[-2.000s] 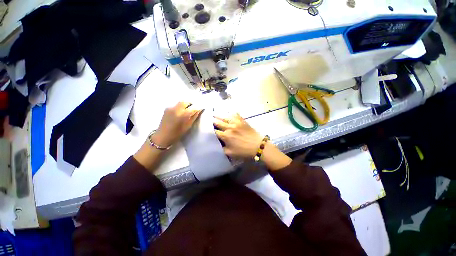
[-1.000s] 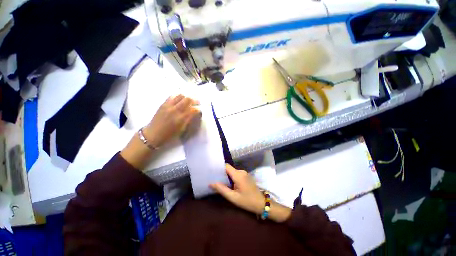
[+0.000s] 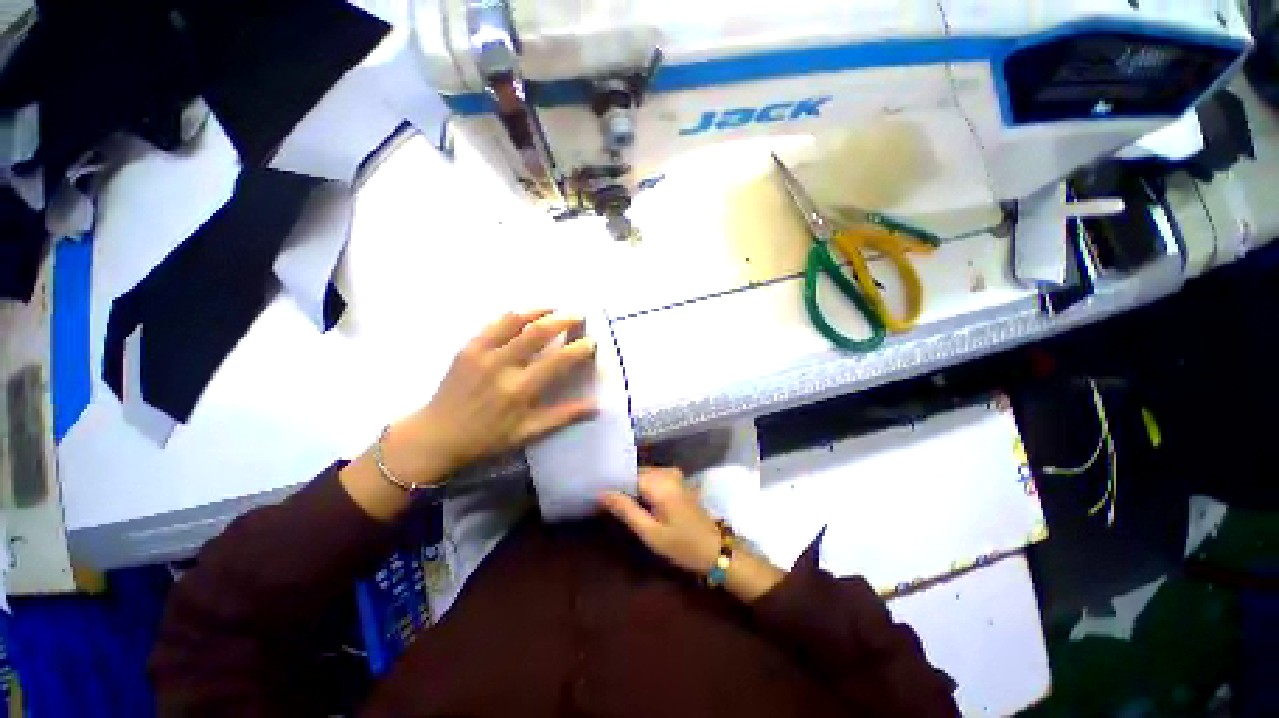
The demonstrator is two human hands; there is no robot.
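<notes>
A cut panel [image 3: 582, 456], white side up with a thin dark line along its right edge, runs from below the needle area over the table's front edge. My left hand [image 3: 512, 390] lies flat on its upper part with the fingers spread. My right hand [image 3: 676, 522] pinches its lower right corner between thumb and fingers at the table's front edge. The presser foot and needle [image 3: 617, 225] of the white JACK sewing machine [image 3: 898, 105] are above the panel's far end. Glare hides detail there.
Scissors with green and yellow handles [image 3: 858, 281] lie right of the needle. Black panels with white backs [image 3: 225, 295] lie left on the table, below a black fabric pile [image 3: 112, 84]. Blue crates [image 3: 393, 596] stand below the table.
The panel has moved toward me, away from the needle. My left hand has come nearer with it and its fingers have spread. My right hand has gone from beside the needle to the panel's lower corner.
</notes>
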